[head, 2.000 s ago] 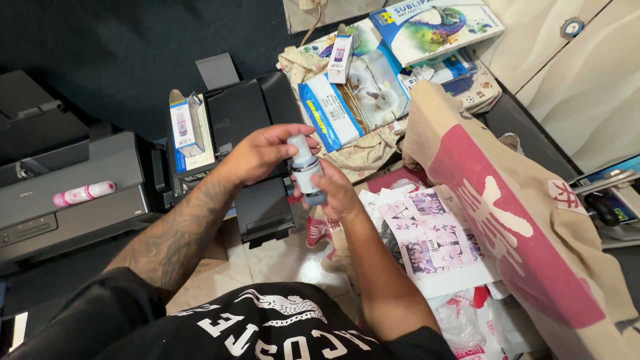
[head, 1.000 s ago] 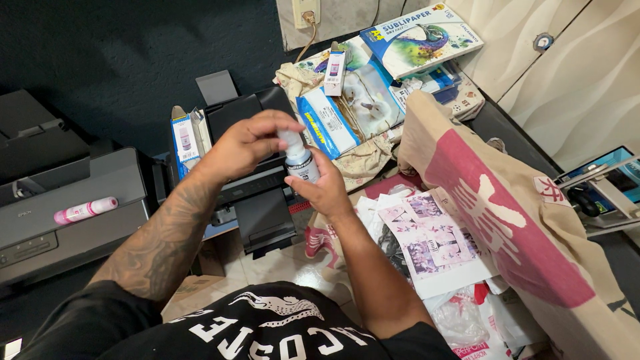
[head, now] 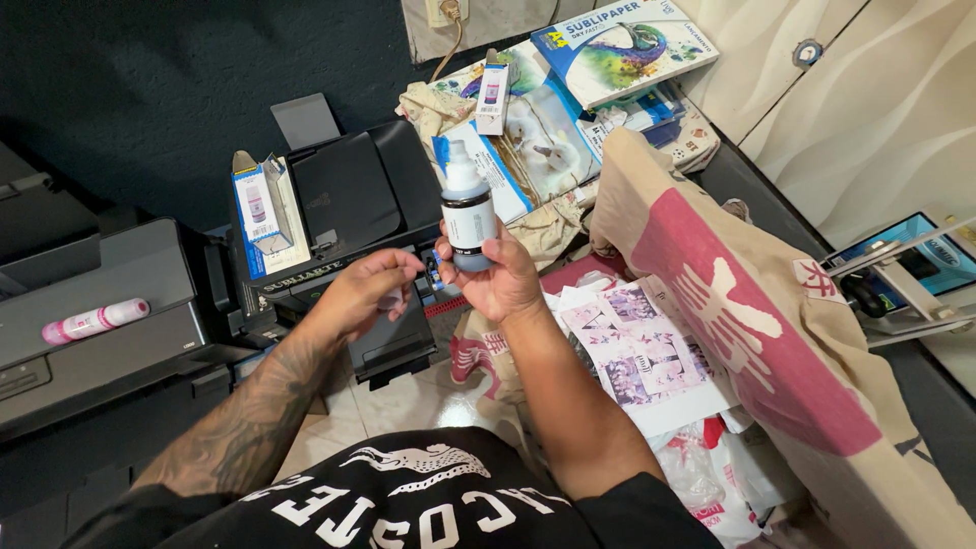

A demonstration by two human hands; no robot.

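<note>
My right hand (head: 499, 282) holds an ink bottle (head: 469, 217) upright by its lower part. The bottle has a white label, bluish-grey contents and a translucent white nozzle top. To its left, my left hand (head: 366, 293) is apart from the bottle, its fingers curled around a small pale piece (head: 391, 300) that they mostly hide. Behind my hands stands a black printer (head: 358, 191) with small blue-marked parts (head: 433, 268) at its right side. A pink-and-white bottle (head: 95, 321) lies on the grey printer (head: 175, 282) at the left.
An ink box (head: 259, 206) rests on the black printer's left side. Behind, another ink box (head: 492, 95) lies on photo paper packs near a sublimation paper box (head: 625, 49). At right are printed sheets (head: 648, 343), a beige-and-pink cloth (head: 755, 328) and a tablet (head: 907, 252).
My left hand has come off the top of the bottle and moved down and left. The bottle's nozzle is now uncovered by my fingers, and my right hand holds the bottle higher in view.
</note>
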